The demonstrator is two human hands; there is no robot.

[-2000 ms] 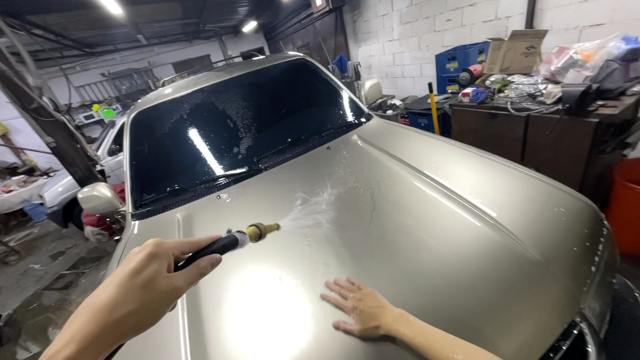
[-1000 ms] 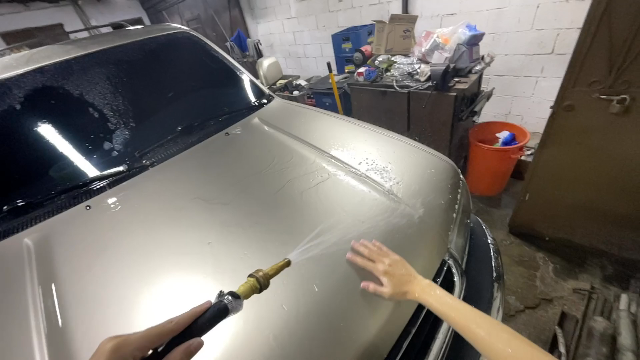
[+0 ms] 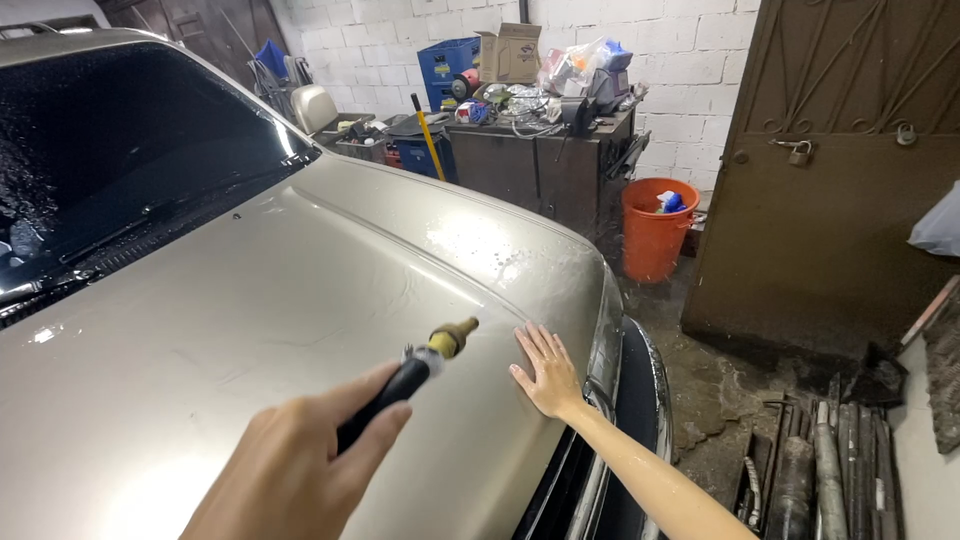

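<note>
My left hand grips a black hose that ends in a brass spray nozzle, held above the wet beige hood of a car and pointing up and to the right. My right hand lies flat on the hood near its front corner, fingers slightly spread, holding nothing. Water drops cover the fender beyond it. The dark windshield is wet too, with a wiper at its base.
A cluttered dark workbench stands against the block wall behind the car. An orange bucket holds some items beside a padlocked brown metal door. Metal pipes lie on the floor at lower right, near the front bumper.
The view has swung right, toward the car's front corner. My right hand has moved along the hood to that corner, and the nozzle in my left hand has followed toward the front.
</note>
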